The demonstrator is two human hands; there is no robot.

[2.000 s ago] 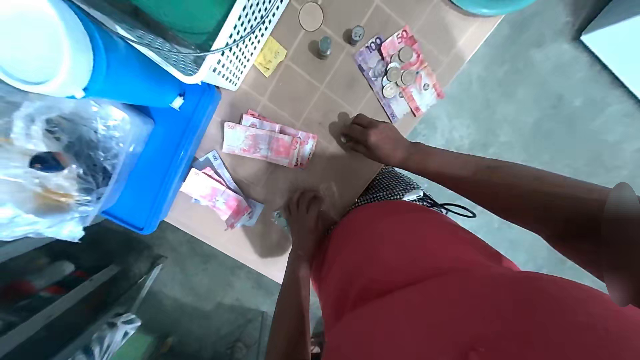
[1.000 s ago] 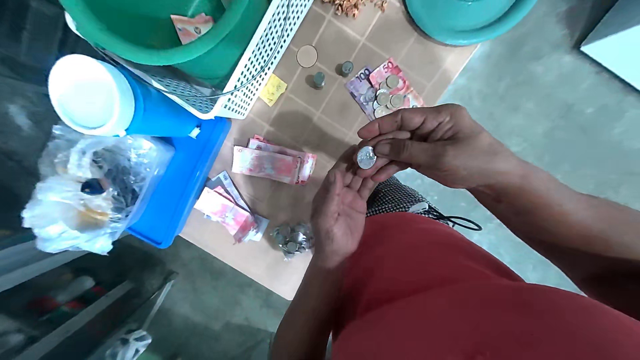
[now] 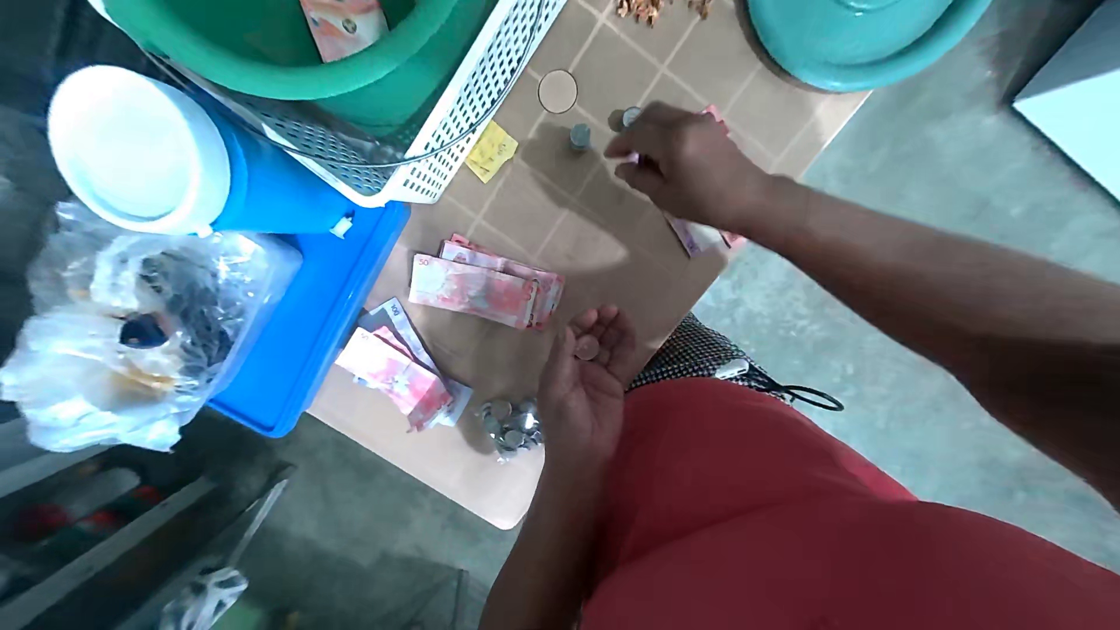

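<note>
My left hand [image 3: 591, 372] lies palm up near the table edge, a coin [image 3: 586, 347] resting on its palm below curled fingers. My right hand [image 3: 687, 162] reaches over the table beside a small coin stack [image 3: 631, 115], fingertips bent; whether it holds a coin cannot be told. A second coin stack [image 3: 580, 136] stands just left of it. Banknotes [image 3: 696, 234] lie partly hidden under my right hand. Red banknotes [image 3: 477, 289] form one pile mid-table, and mixed banknotes [image 3: 402, 372] another at lower left. A clear bag of coins [image 3: 512, 427] sits beside my left wrist.
A white perforated basket [image 3: 446, 144] holds a green basin [image 3: 376, 79] with a banknote [image 3: 346, 26] inside. Nearby are a blue jug [image 3: 262, 179], a blue tray [image 3: 293, 341], plastic bags [image 3: 149, 324], yellow paper [image 3: 492, 151] and a teal basin [image 3: 866, 44] at the table's far edge.
My right hand has moved from beside my left hand, where it held a coin, up to the coin stacks. My left hand has turned palm up since the earliest frame.
</note>
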